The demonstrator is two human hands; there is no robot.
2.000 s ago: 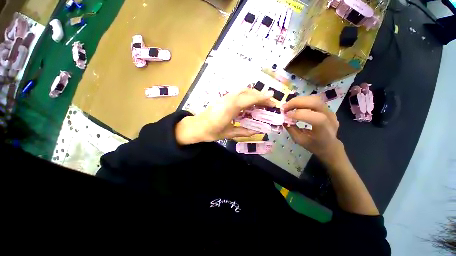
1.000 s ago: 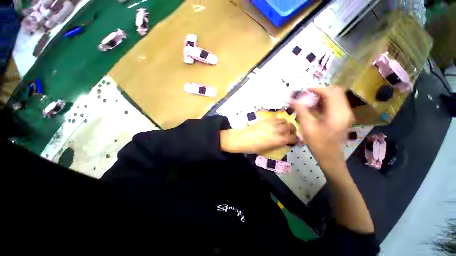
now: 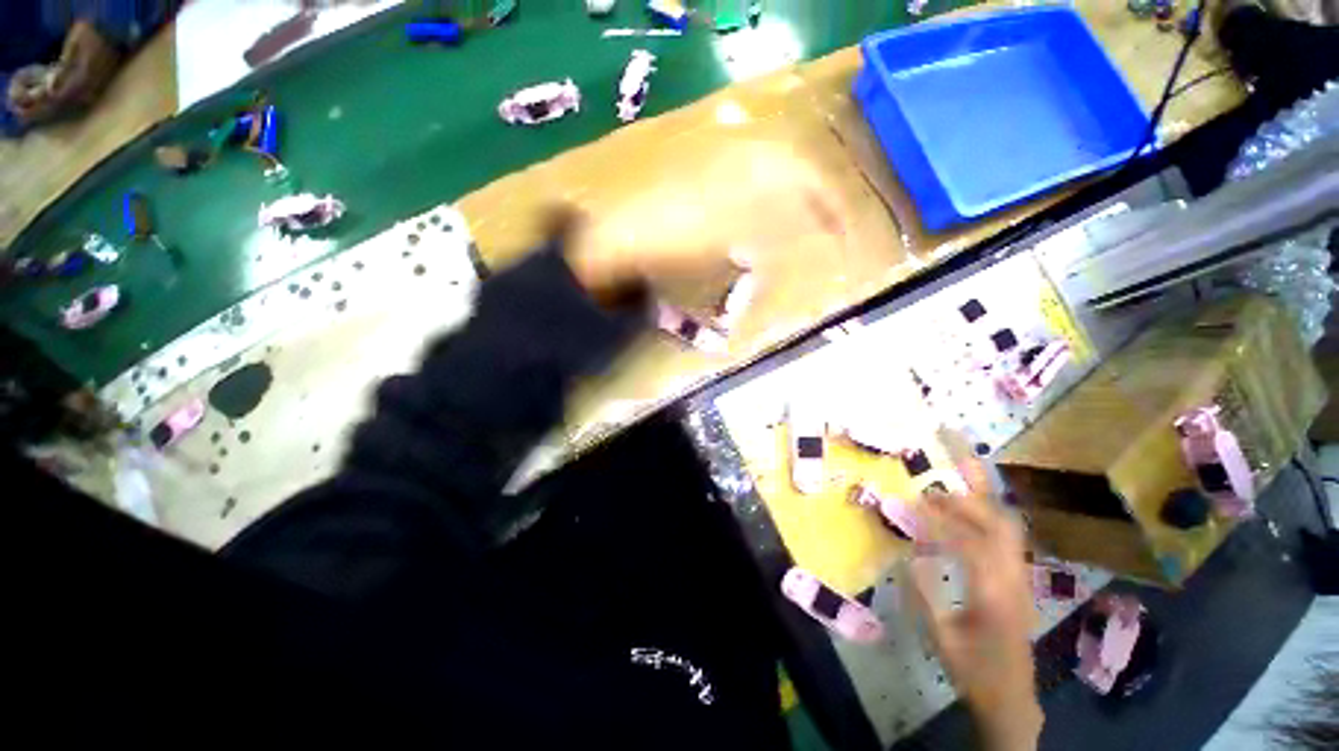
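My left hand [image 3: 720,220] is a blur over the brown sheet [image 3: 588,184]; whether it holds anything cannot be told. A pink unit [image 3: 687,327] and a pale piece [image 3: 737,294] lie beneath it. My right hand [image 3: 969,580] is over the white board [image 3: 756,404], its blurred fingers at the right end of a pink part [image 3: 887,511] on the yellow sheet [image 3: 815,521]; its grip is unclear. Another pink unit [image 3: 831,603] lies at the yellow sheet's lower edge. Black square pieces [image 3: 809,448] lie on pale parts there.
A blue bin [image 3: 1013,110] stands at the back. A cardboard box [image 3: 1160,440] at right carries a pink unit [image 3: 1216,458] and a black piece. More pink units and blue cylinders are on the green belt [image 3: 411,125]. A paired pink unit [image 3: 1112,643] is on the black surface.
My left hand has moved from the yellow sheet out over the brown sheet. My right hand has lowered to the board. The view has turned, bringing the whole blue bin into sight.
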